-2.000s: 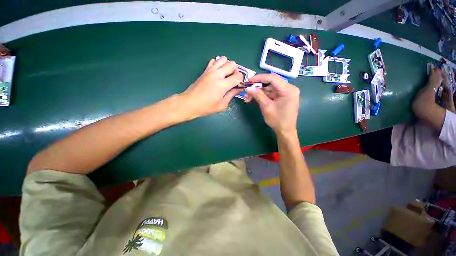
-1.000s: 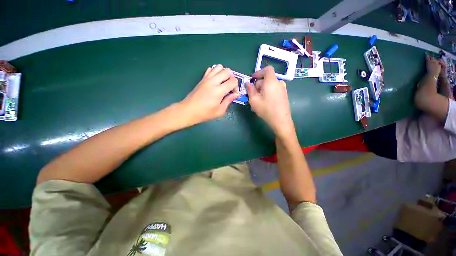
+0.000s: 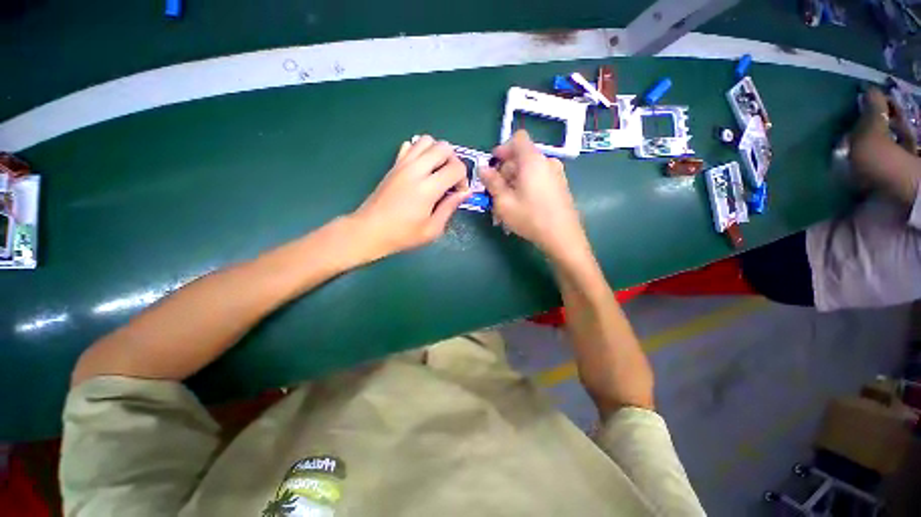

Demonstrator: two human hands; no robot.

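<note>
A white housing (image 3: pixel 471 160) lies at the middle of the green bench, largely covered by both hands. A blue cell (image 3: pixel 476 202) shows at its near edge. My left hand (image 3: pixel 416 194) holds the housing from the left, fingers over its top. My right hand (image 3: pixel 530 192) is at the housing's right side, fingertips pinched together against it. Whether a small part is between the right fingertips cannot be told. A bare white frame (image 3: pixel 542 122) lies just beyond my right hand.
Unfinished units with blue and brown parts (image 3: pixel 661 132) lie right of the bare frame, more (image 3: pixel 726 197) farther right. Another unit (image 3: pixel 27 222) is at the far left edge. A white rail (image 3: pixel 404 53) runs behind. Another person's arm (image 3: pixel 881 151) is at the right.
My right hand's fingers, spread around a small white part two seconds ago, are now closer together at the housing's right side. The left hand still holds the housing. The view has shifted slightly.
</note>
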